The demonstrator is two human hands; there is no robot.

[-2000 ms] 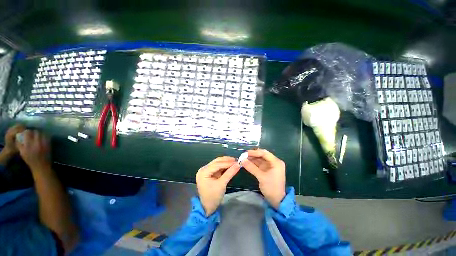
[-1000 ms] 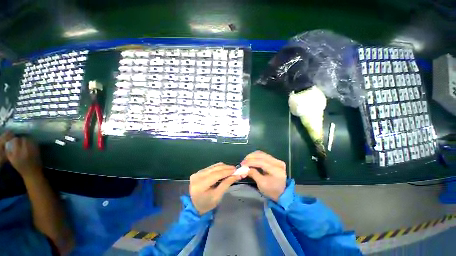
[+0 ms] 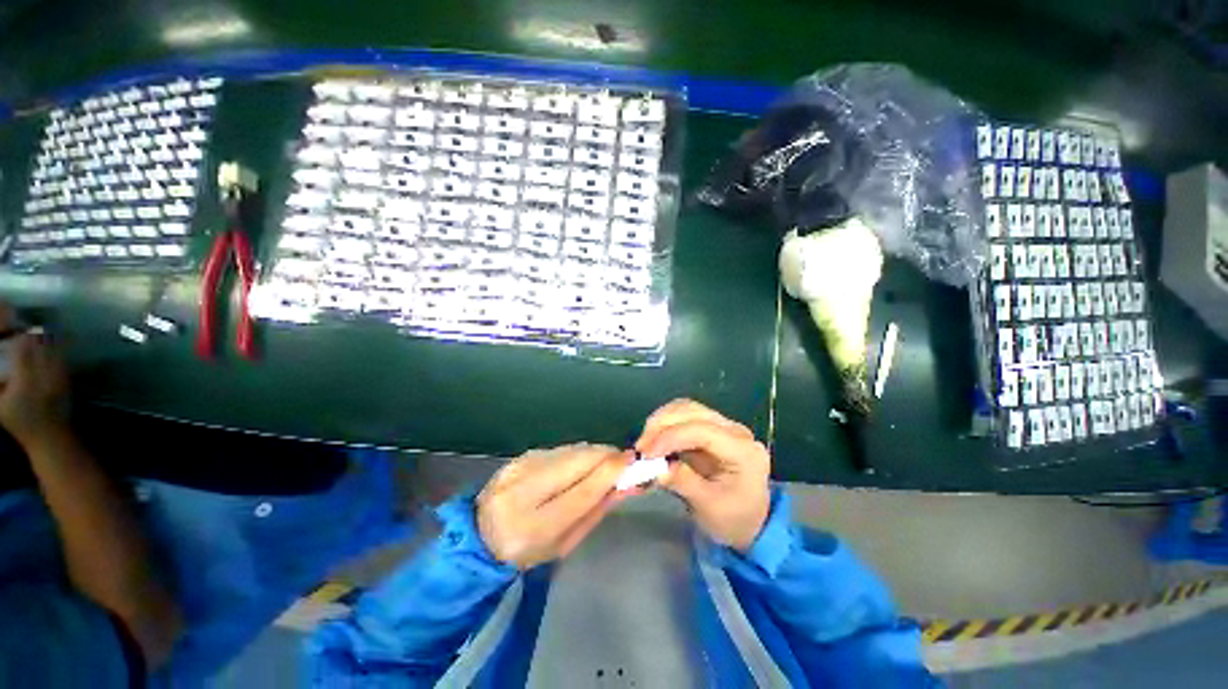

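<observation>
A small white housing is pinched between the fingertips of both hands, just off the bench's front edge. My left hand grips its left end and my right hand its right end. The fingers hide part of it. A clear blister tray filled with rows of white pieces lies on the bench beyond my hands. A second tray with columns of white pieces lies at the right.
A white-and-yellow squeeze bottle or bag lies right of centre, with a white strip beside it and a crumpled clear bag behind. Red-handled cutters lie between the left trays. A neighbour's arm is at far left.
The view has shifted, so the bench things sit somewhat higher and further left. Both hands still hold the white housing, which now shows more of its length between the fingertips.
</observation>
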